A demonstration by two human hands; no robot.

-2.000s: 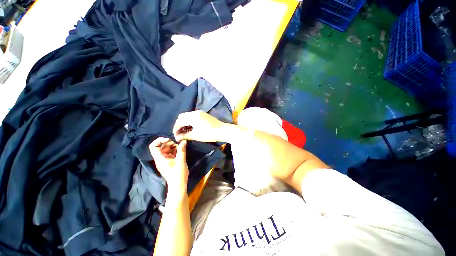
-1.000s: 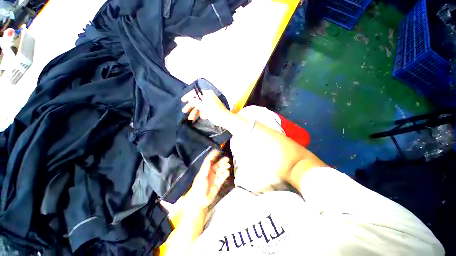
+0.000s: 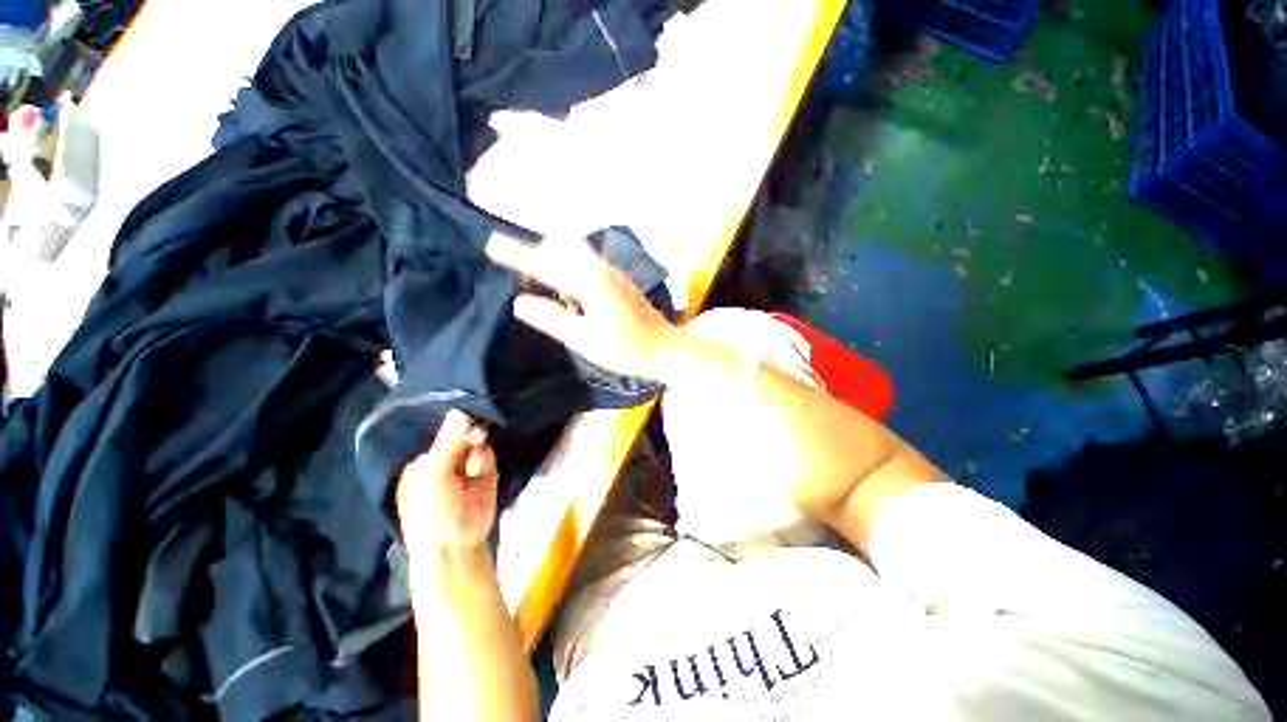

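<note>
A dark navy garment lies on the heap of dark cloth and reaches the table's near edge. My left hand is at the lower part of it, fingers closed on the cloth beside a pale curved line along its edge. My right hand lies over the garment's right part, palm down, fingers apart, with a small dark thing at the fingers that is too unclear to name. A greyer patch of cloth shows just beyond my right hand.
The white table has a yellow-orange edge. Blue crates stand on the green and blue floor. A dark metal stand is at the right. A red thing is beside my right arm. A white basket is far left.
My left hand has moved from the table edge leftwards onto the garment and taken hold of its edge. The garment's lower part has folded up and away, baring table. My right hand has shifted slightly.
</note>
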